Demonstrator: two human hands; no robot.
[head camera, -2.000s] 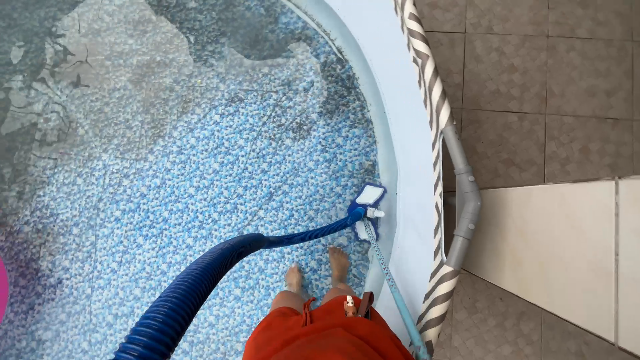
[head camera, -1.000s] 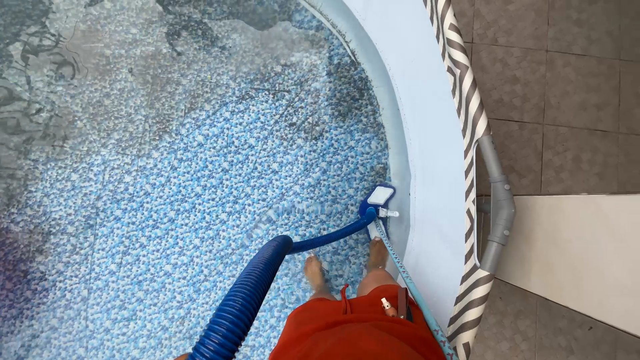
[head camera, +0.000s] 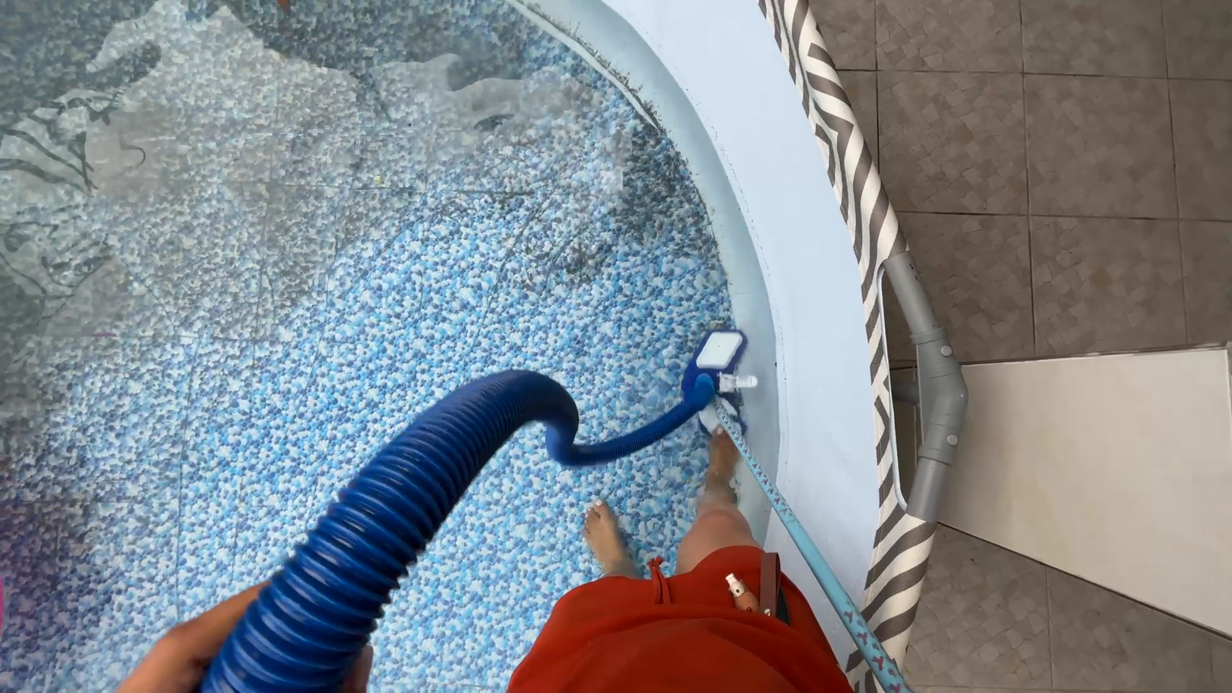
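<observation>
My left hand (head camera: 197, 635) holds a ribbed blue vacuum hose (head camera: 385, 510) at the lower left, fingers around its underside. From there the hose arches up, bends, and runs to a blue pool vacuum head (head camera: 719, 351) with a white panel, which lies under water against the pool's curved wall. A light-blue patterned pole (head camera: 804, 539) slants from the head down to the bottom right, beside my red shorts (head camera: 674, 635). My right hand is out of view. The pole's upper end is also outside the frame. My bare feet (head camera: 604, 534) stand on the pebble-patterned pool floor, one close to the head.
The pale blue pool wall (head camera: 818, 289) curves along the right, edged by a striped rim (head camera: 847, 144) and a grey frame joint (head camera: 938, 385). Beyond it are brown floor tiles (head camera: 1097, 144) and a beige slab (head camera: 1107, 472). Dark sediment (head camera: 654, 183) lies near the wall.
My left hand has come into fuller view, holding the hose, which now arches higher. One foot has moved closer to the vacuum head.
</observation>
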